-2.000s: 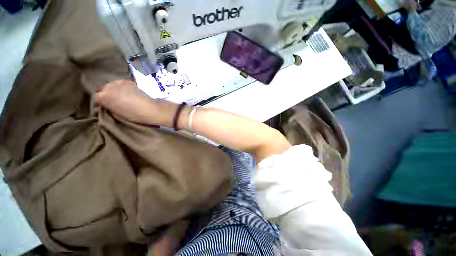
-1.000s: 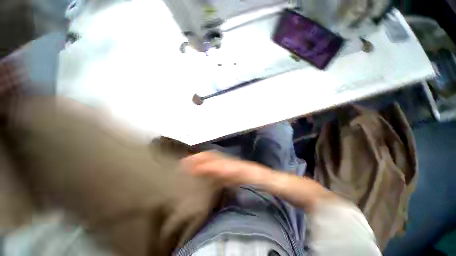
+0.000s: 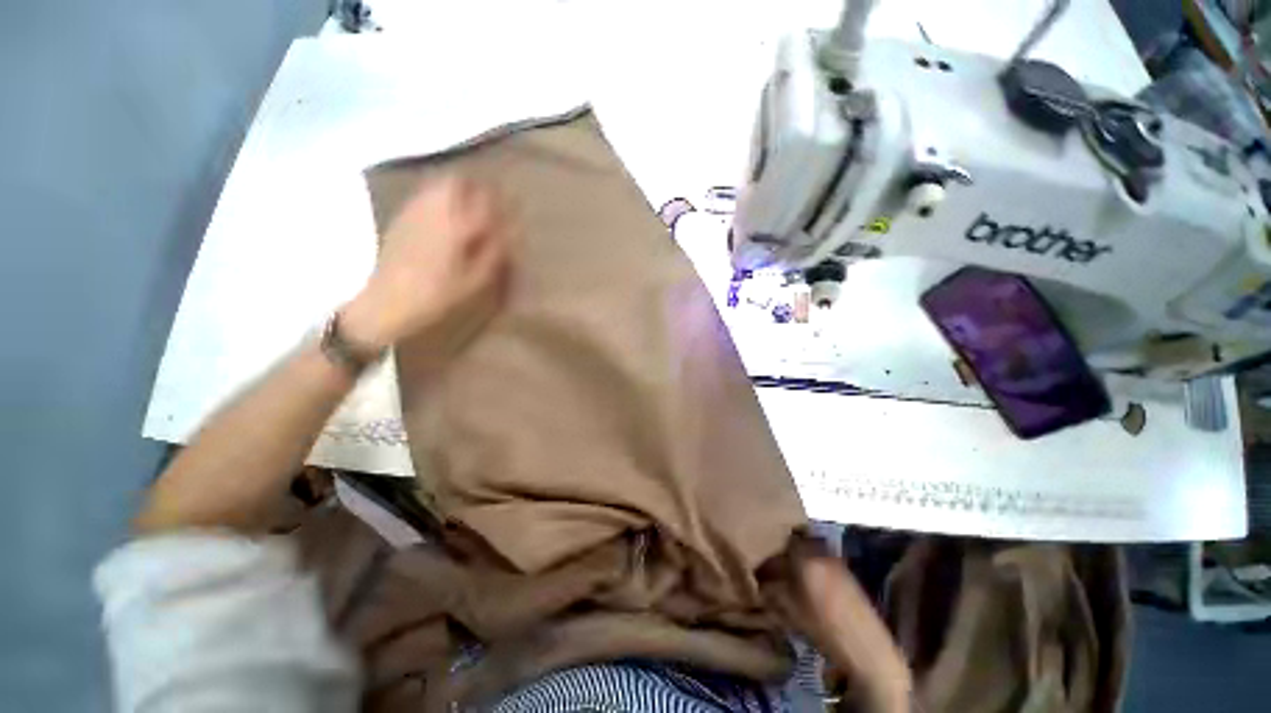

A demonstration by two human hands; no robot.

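Observation:
A brown garment [image 3: 558,320] lies with one tapering panel flat on the white table, left of the sewing machine. Its far end has a darker edge strip. The rest bunches at the near table edge and over my lap. My left hand [image 3: 443,258] is over the upper left of the panel, motion-blurred, its fingers curled; whether it grips cloth cannot be told. My right hand [image 3: 836,613] is low at the garment's right side, slightly blurred, with its fingertips at the bunched cloth. The white "brother" machine head [image 3: 948,209] stands to the right; no cloth lies under its needle.
A smartphone [image 3: 1018,351] with a purple screen lies on the machine bed. A printed ruler scale [image 3: 976,499] runs along the table's front edge. A second brown bundle [image 3: 1011,620] hangs below the table at right. A white basket [image 3: 1234,585] is at the far right.
The view has swung left. The garment, blurred at the lower left a second ago, now has a panel spread on the table. My left hand has come into view on it; my right hand is lower.

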